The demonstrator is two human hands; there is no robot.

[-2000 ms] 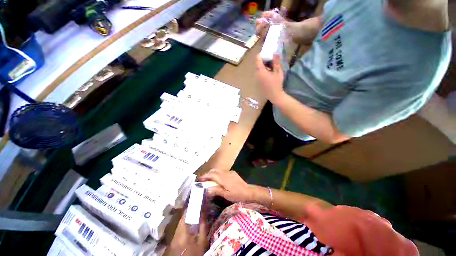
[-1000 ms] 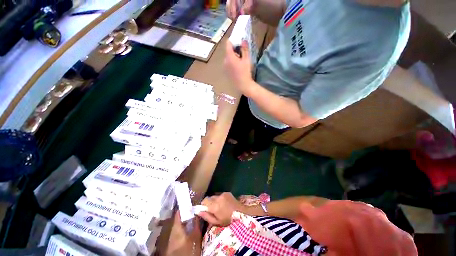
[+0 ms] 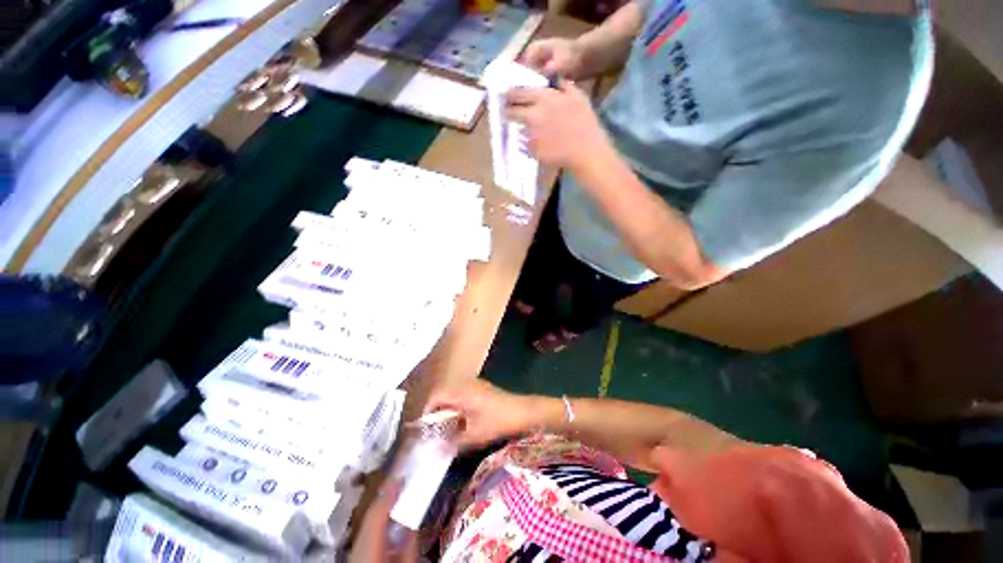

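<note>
A slim white retail carton (image 3: 420,484) is held upright in front of my apron, blurred, its patterned end at the top. My right hand (image 3: 482,414) comes in from the right, its fingers closed on that top end. My left hand (image 3: 379,530) is low at the bottom edge, blurred and partly cut off, around the lower part of the carton; its fingers are hard to make out. A long row of overlapping white toothbrush cartons (image 3: 368,319) lies to the left of my hands.
A coworker in a grey-green T-shirt (image 3: 759,143) holds another white carton (image 3: 511,148) over the brown bench edge (image 3: 484,302). Small clear pieces (image 3: 514,212) lie below it. A greyer carton (image 3: 132,412) lies apart on the green belt. A large brown carton (image 3: 770,286) stands behind the coworker.
The carton in my hands now leans the other way, its top end at my right fingers. The coworker's carton has turned and hangs lower. The camera view has shifted.
</note>
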